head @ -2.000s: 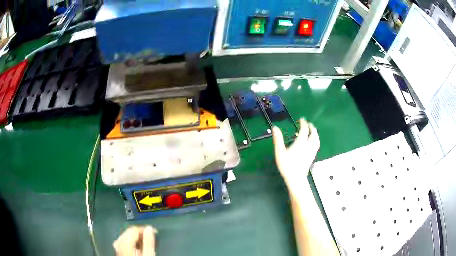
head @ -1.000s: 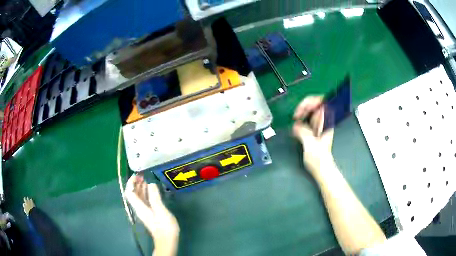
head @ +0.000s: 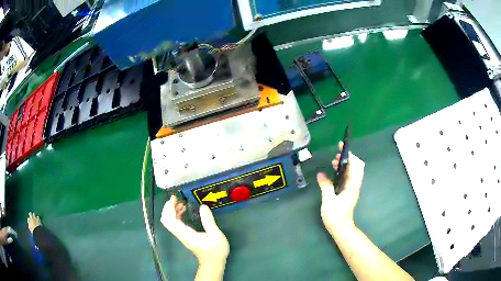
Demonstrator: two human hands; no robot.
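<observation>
The press head point(head: 211, 90) is down over the nest, hiding the phone part there; orange nest edges point(head: 270, 96) show at both sides. The silver fixture plate point(head: 230, 140) lies in front, above the blue press base with its red button point(head: 240, 192) between yellow arrows. My left hand point(head: 200, 236) is at the base's left front corner, fingers apart, fingertips close under the plate; I see nothing held. My right hand point(head: 341, 197) is right of the base, above the mat, holding a thin dark phone part point(head: 344, 159) upright and nearly edge-on.
Phone frames point(head: 331, 90) lie on the green mat right of the press. A white perforated mat point(head: 456, 170) is at the right, a black box with silver top behind it. Black trays point(head: 99, 90) and red trays point(head: 33, 118) are at the left. Another person's hand point(head: 34, 221) shows at far left.
The press head has come down over the nest. My right hand has picked up a phone part from the mat and turned it edge-on. My left hand has come up to the base's left corner.
</observation>
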